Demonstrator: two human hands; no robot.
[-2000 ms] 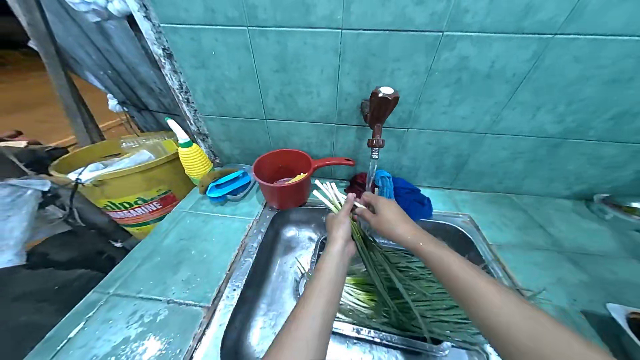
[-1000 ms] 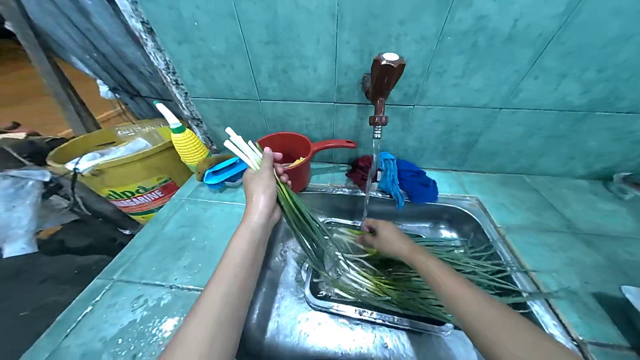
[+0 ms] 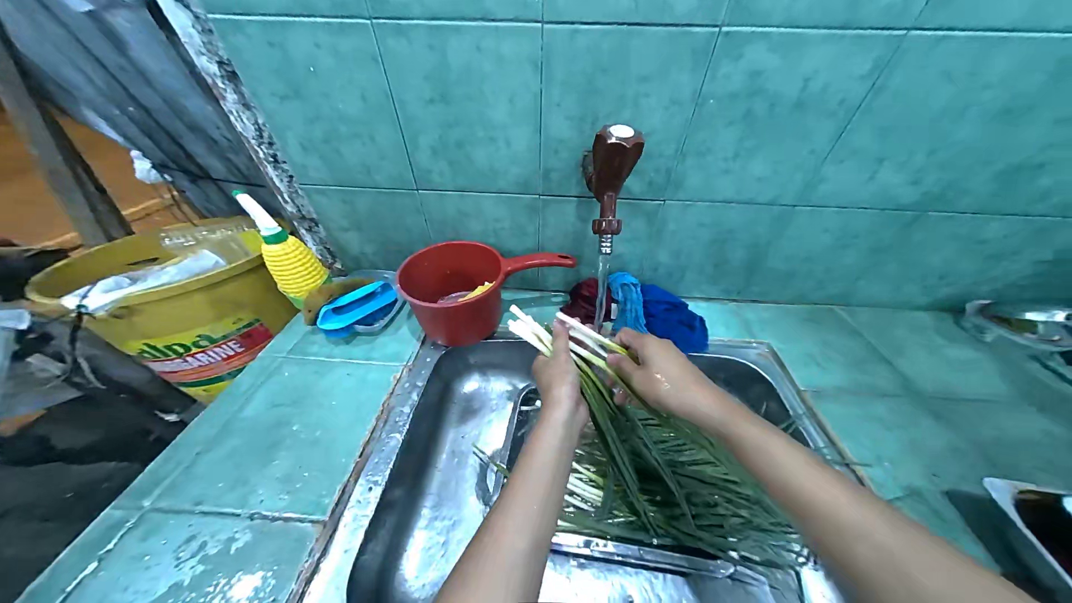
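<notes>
My left hand is closed around a bunch of green onions, whose white ends point up and left. Beside it, my right hand grips the white and pale green stems of the same bunch near the running water. The brown faucet pours a thin stream just behind the hands. More green onions lie below in a metal tray, which sits inside the stainless steel sink. The long leaves of the held bunch hang down over those in the tray.
Behind the sink stand a red plastic dipper and wet blue cloths. To the left are a blue plastic brush, a yellow bottle and a yellow bucket. A tray with dark contents is at the right edge.
My left hand has moved right, bringing its bunch back to the faucet. My right hand has risen from the onions in the tray to the white ends of the bunch.
</notes>
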